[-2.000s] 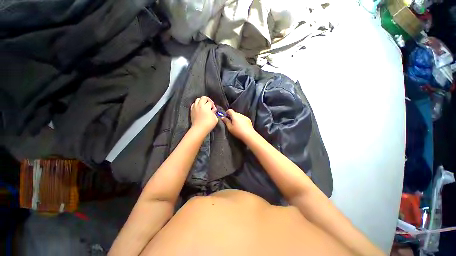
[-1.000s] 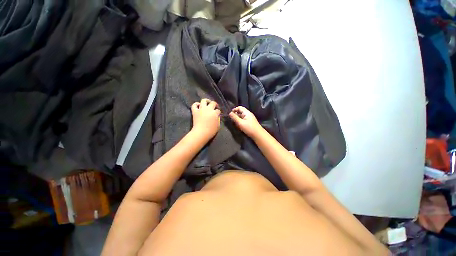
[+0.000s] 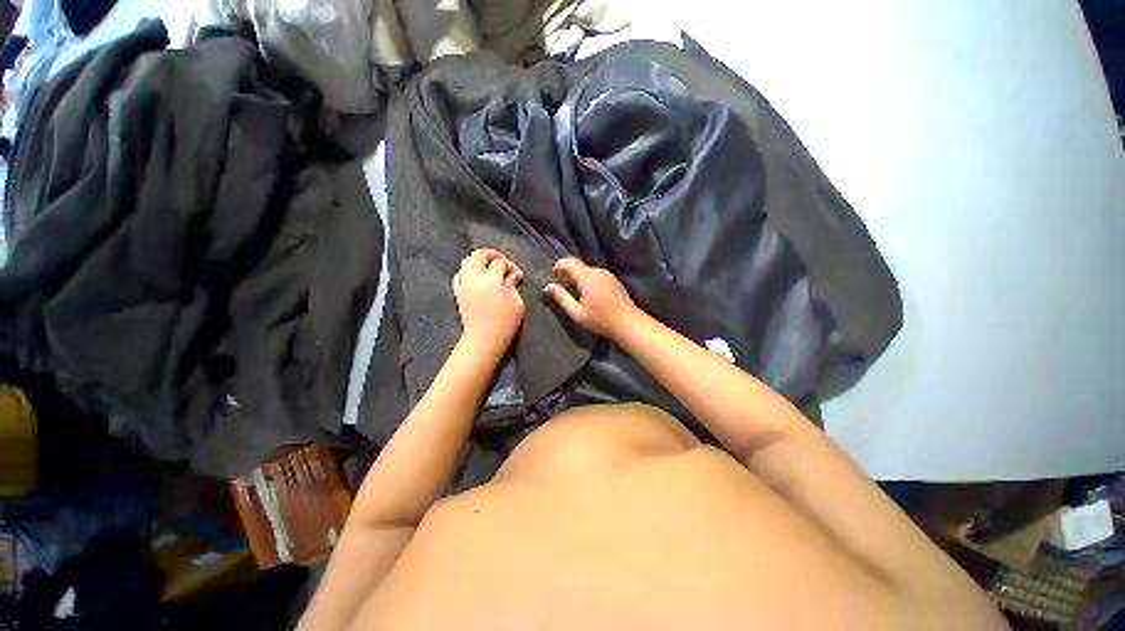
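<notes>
A dark grey jacket (image 3: 432, 222) lies spread in front of me, its shiny blue-black lining (image 3: 716, 234) turned up on the right. A tiny white label (image 3: 719, 350) shows on the lining beside my right forearm. My left hand (image 3: 490, 300) rests on the matt cloth with curled fingers; whether it pinches the cloth is unclear. My right hand (image 3: 591, 298) is at the garment's front edge, thumb and forefinger a little apart over the matt cloth. No tool can be made out in either hand.
A large heap of dark grey garments (image 3: 160, 247) lies at left. Cream garments (image 3: 432, 27) lie at the far side. The white table (image 3: 987, 247) curves round at right. An orange-brown slatted object (image 3: 291, 503) stands below at lower left. A box (image 3: 1018, 524) is at lower right.
The view has shifted and turned. A small shiny blue glint between my hands two seconds ago no longer shows. My hands have moved apart, and the garment's matt front lies flatter.
</notes>
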